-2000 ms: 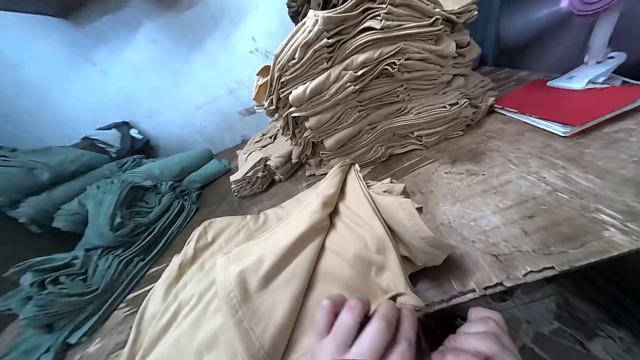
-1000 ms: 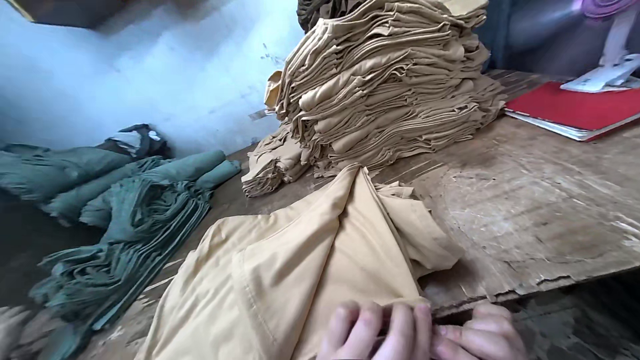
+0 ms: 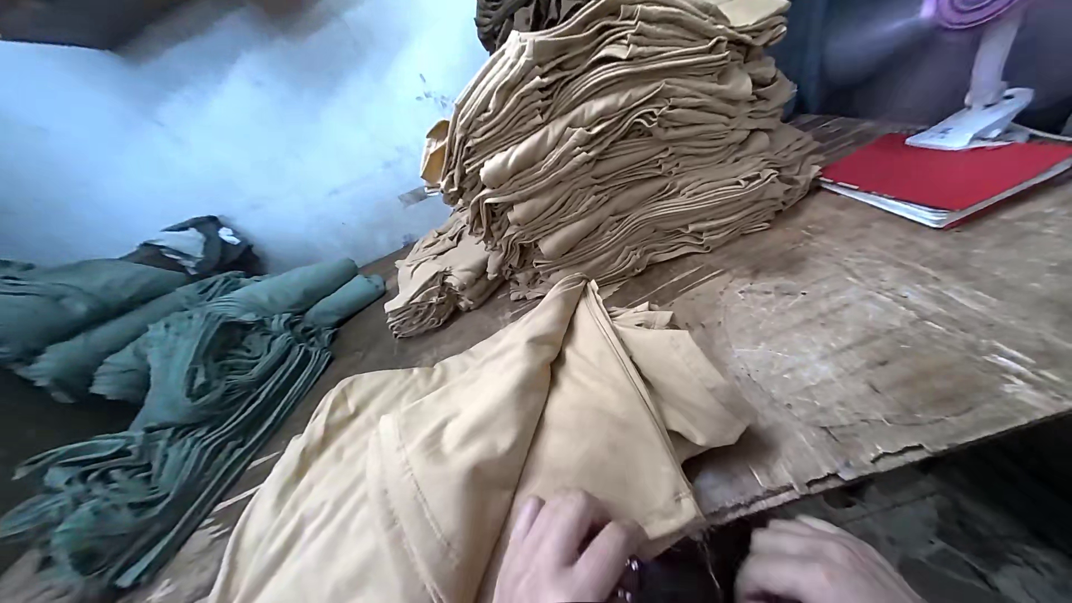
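A tan fabric garment piece (image 3: 469, 444) with stitched seams lies across the front of the worn wooden table (image 3: 904, 335). On its lower edge, near the table's front edge, rests my left hand (image 3: 565, 548), fingers curled against the cloth; whether they pinch it is not clear. My right hand (image 3: 816, 561) is just to the right of the cloth, past the table edge, with its fingers bent and their tips hidden. Between the two hands is a dark, partly hidden object (image 3: 670, 574).
A tall stack of folded tan cloth (image 3: 628, 142) stands at the back. Green cloth bundles (image 3: 209, 360) lie at left. A red folder (image 3: 938, 176) with papers sits at back right, under the white clip base (image 3: 976, 121) of a purple fan. The table's front edge is chipped.
My right hand has moved right, apart from my left hand and the cloth edge; a second earlier the two were side by side. A blurred hand-like shape at the lower left is gone from view.
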